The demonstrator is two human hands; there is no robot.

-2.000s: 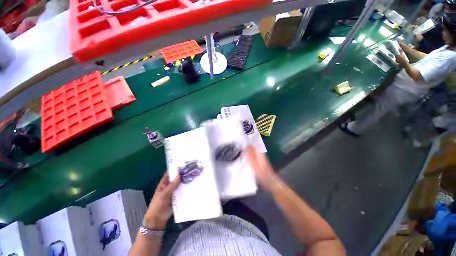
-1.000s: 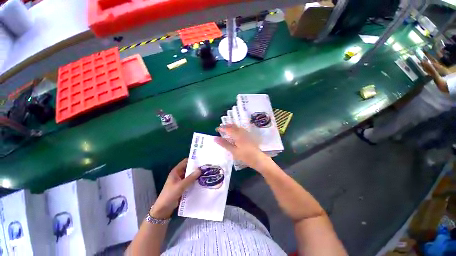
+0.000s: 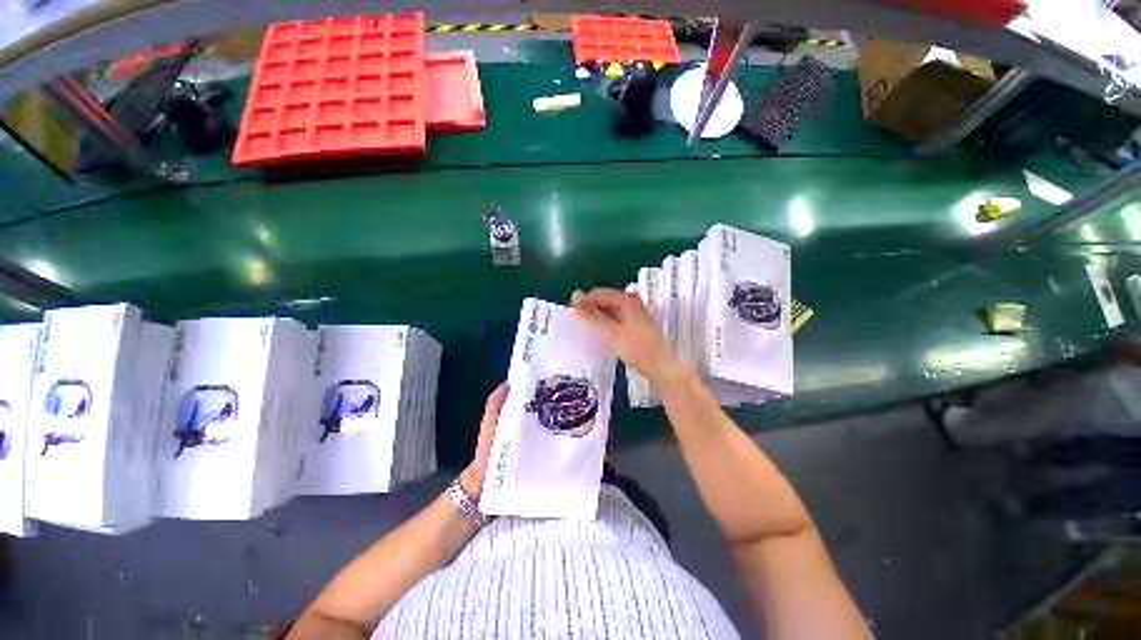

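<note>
A white retail box (image 3: 551, 413) with a dark product picture is held upright in front of my body. My left hand (image 3: 491, 425) grips it at its left edge, mostly hidden behind it. My right hand (image 3: 619, 328) touches its top right corner; whether the fingers pinch anything there is too small to tell. A leaning stack of similar boxes (image 3: 753, 313) stands just right of my right hand. A yellow sticker sheet (image 3: 801, 315) shows partly behind that stack.
Rows of white boxes (image 3: 219, 419) stand at the left. A small clear item (image 3: 503, 239) stands mid-bench. Red trays (image 3: 335, 90), a keyboard (image 3: 788, 103), a round white base (image 3: 706, 105) and a brown carton (image 3: 920, 88) are at the back. A raised shelf crosses the top.
The view has swung left, showing more of the left rows. The second box seen at first has joined the right stack. My right hand has moved to the held box's top corner.
</note>
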